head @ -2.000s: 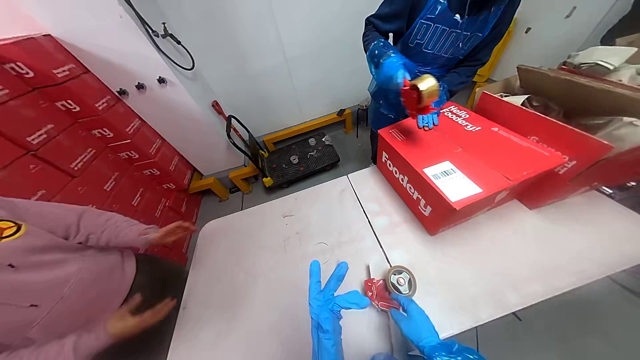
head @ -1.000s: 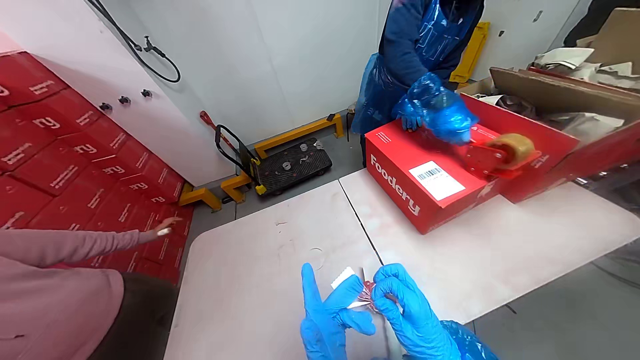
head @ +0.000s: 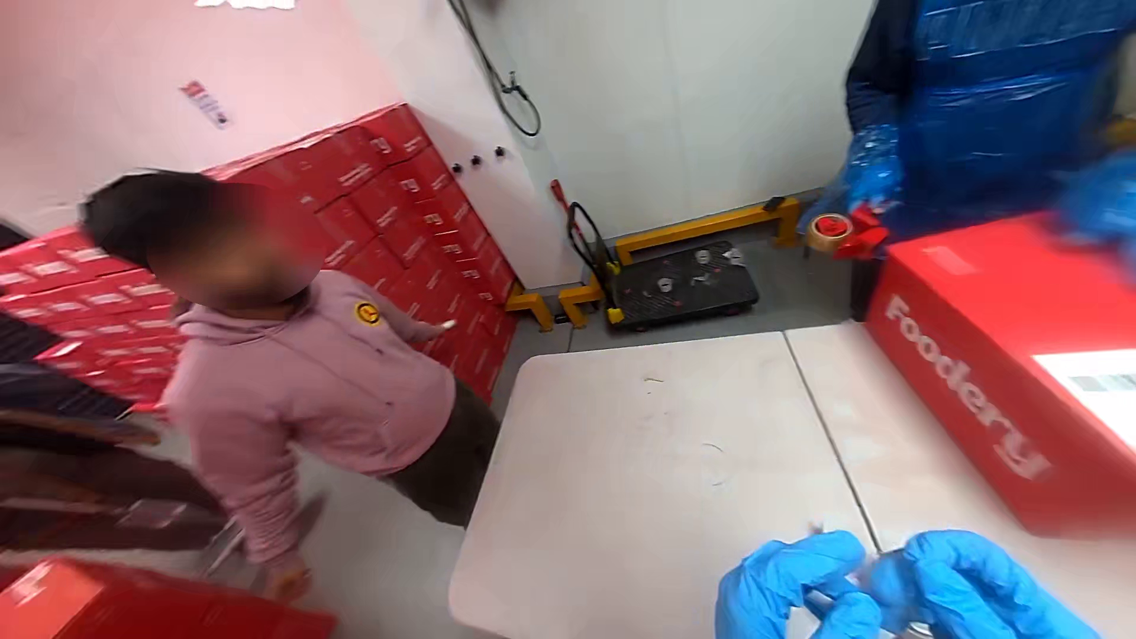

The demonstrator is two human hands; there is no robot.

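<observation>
In blue gloves, my left hand (head: 799,586) and my right hand (head: 976,581) are close together over the table's near edge at the lower right. Both have curled fingers, pinching a small blurred item between them. Bits of something white show below my left fingers, and a small round edge shows beneath my right hand; neither can be made out. Beyond my right hand stands a closed red cardboard box (head: 958,382) with a white label on top. The pale tabletop (head: 621,479) has a seam running toward my hands.
Across the table, a person in a blue apron (head: 1003,115) is beside a red tape dispenser (head: 839,232). A person in a pink hoodie (head: 311,382) stands left, before stacked red boxes (head: 355,204). A black platform trolley (head: 683,284) is by the wall. Another red box (head: 133,603) is lower left.
The view has swung left. The co-worker's tape dispenser has moved from the box top to beside the box. My left fingers, spread earlier, are now curled close to my right hand.
</observation>
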